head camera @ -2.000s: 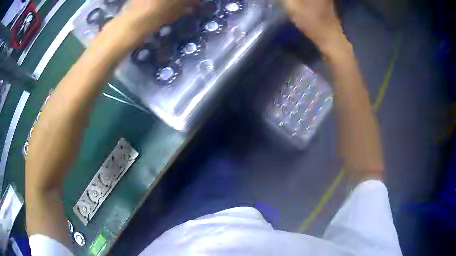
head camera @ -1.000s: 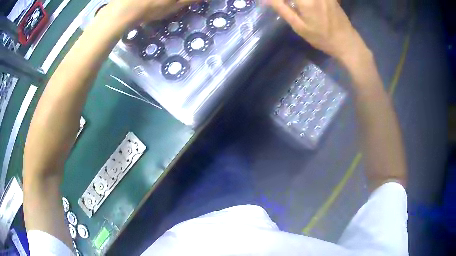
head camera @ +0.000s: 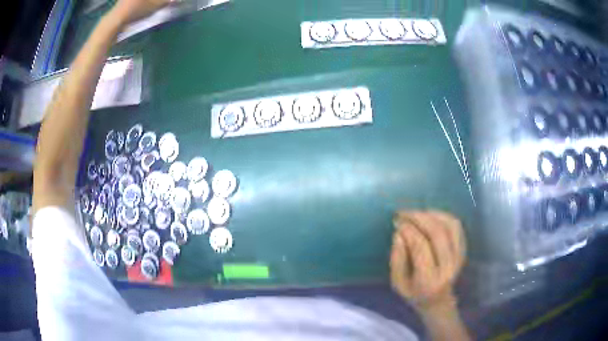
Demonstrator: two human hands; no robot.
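Note:
Two silver strip fixtures lie on the green mat, one in the middle (head camera: 291,113) and one farther back (head camera: 373,32). Each has four round seats in a row. A loose pile of coin-like round parts (head camera: 160,190) lies at the left. My right hand (head camera: 428,256) is low over the front of the mat, right of centre, fingers curled together, nothing visible in it. My left hand (head camera: 141,5) is at the top edge, partly cut off; what it touches or holds is unclear. Open tweezers (head camera: 457,150) lie between the fixtures and the blister tray.
The clear blister tray (head camera: 497,133) with rows of dark rings stands at the right. A green label (head camera: 245,271) and a red patch (head camera: 162,272) are at the bench's front edge. A white sheet (head camera: 120,83) lies at the left. A yellow floor line (head camera: 547,320) shows at lower right.
The view has swung left over the bench. Both hands have left the blister tray: my right hand is now low over the mat, my left at the far left edge of the bench.

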